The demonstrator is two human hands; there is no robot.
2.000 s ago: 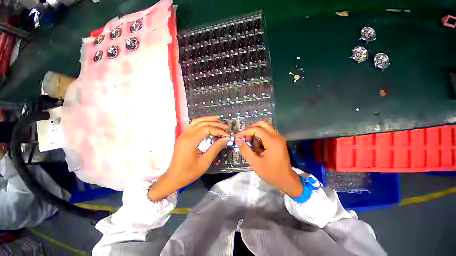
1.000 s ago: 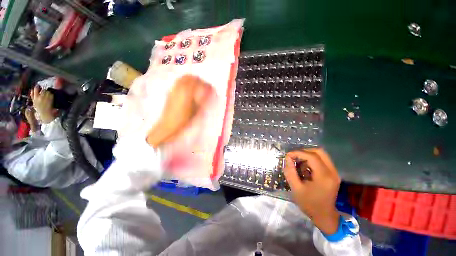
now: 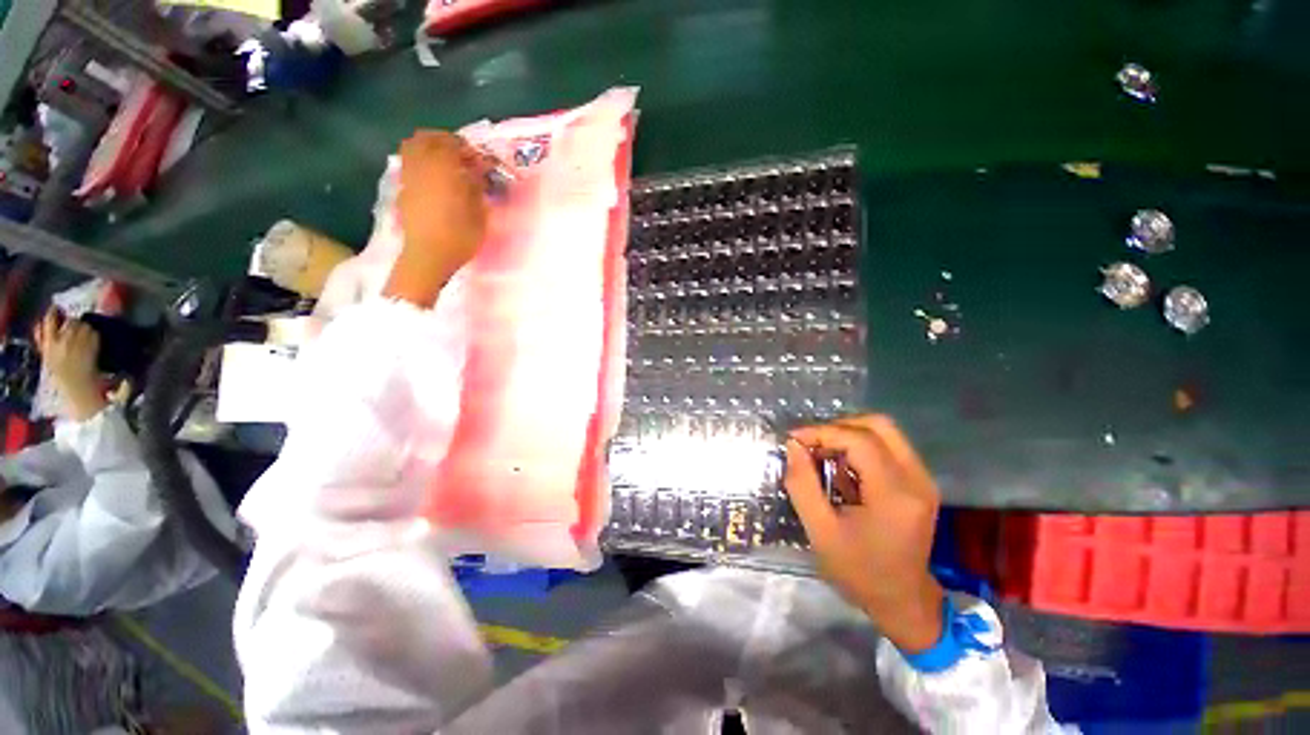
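Note:
My left hand (image 3: 443, 204) is at the far left part of the sheet-covered red tray (image 3: 539, 359), over the group of round units; its fingertips are hidden and what it holds cannot be told. A round unit (image 3: 529, 152) shows just right of the hand. My right hand (image 3: 869, 495), with a blue wristband, is over the near right part of the clear component tray (image 3: 747, 338). Its thumb and index finger are nearly together, the other fingers curled around something dark that cannot be made out.
Three round units (image 3: 1151, 230) lie close together on the green bench at right, another shiny piece (image 3: 1135, 81) farther back. Small debris (image 3: 937, 326) lies nearer. A red pocket tray (image 3: 1171, 567) is below the bench edge. A beige cylinder (image 3: 299, 259), white box (image 3: 256, 382) and another person's hand (image 3: 69, 359) are left.
My left hand has gone from the working spot over the clear tray to the sheet, then farther back to the round units. My right hand has stayed over the clear tray. The view has shifted.

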